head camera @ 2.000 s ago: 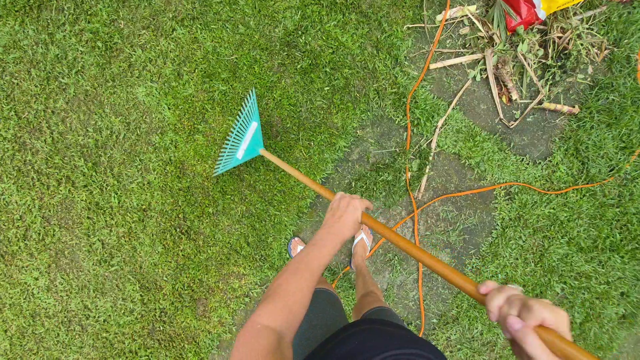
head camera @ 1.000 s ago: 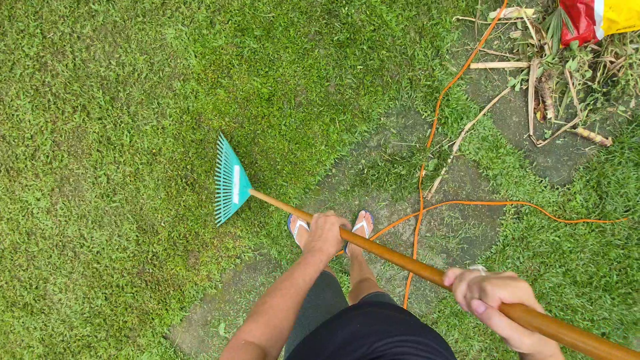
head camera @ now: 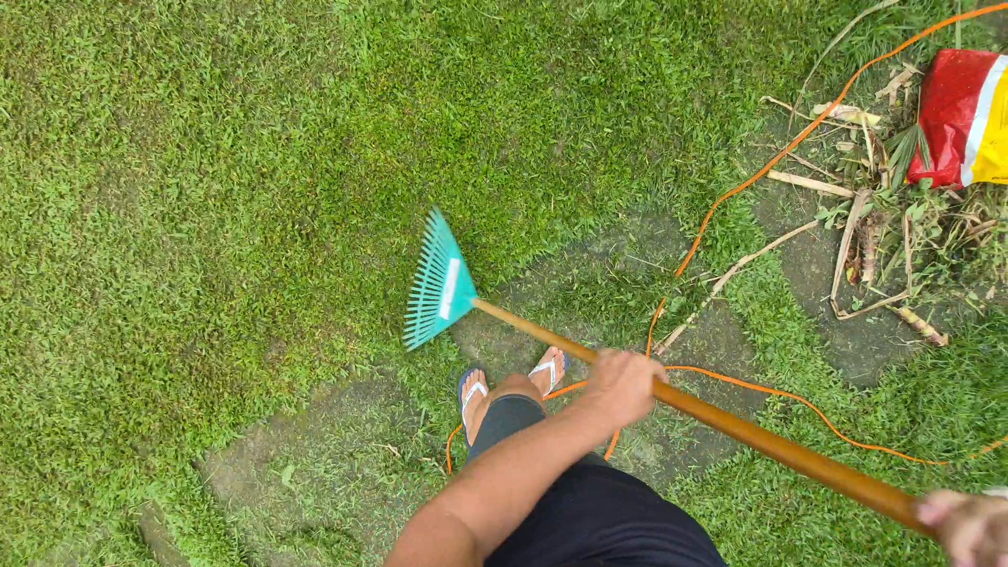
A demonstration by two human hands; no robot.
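Note:
A leaf rake with a teal plastic fan head (head camera: 442,287) and a long wooden handle (head camera: 756,437) slants across the view. The head is over the grass near a paving slab, just beyond my feet in flip-flops, tines toward the left; whether they touch the ground I cannot tell. My left hand (head camera: 622,386) is closed around the middle of the handle. Near the handle's upper part, at the lower right edge, my right hand (head camera: 969,524) grips it, blurred and partly cut off by the frame.
An orange cable (head camera: 803,398) runs over the slabs and behind my feet, with another stretch crossing toward the upper right. Dry stalks and leafy cuttings (head camera: 870,236) lie in a pile at the right, beside a red, white and yellow bag (head camera: 953,118). A long dry stem (head camera: 732,272) points toward the cable.
The rake head has come rightward over the grass, closer to my feet and the slabs. My right hand has moved toward the lower right edge, with both hands still on the handle.

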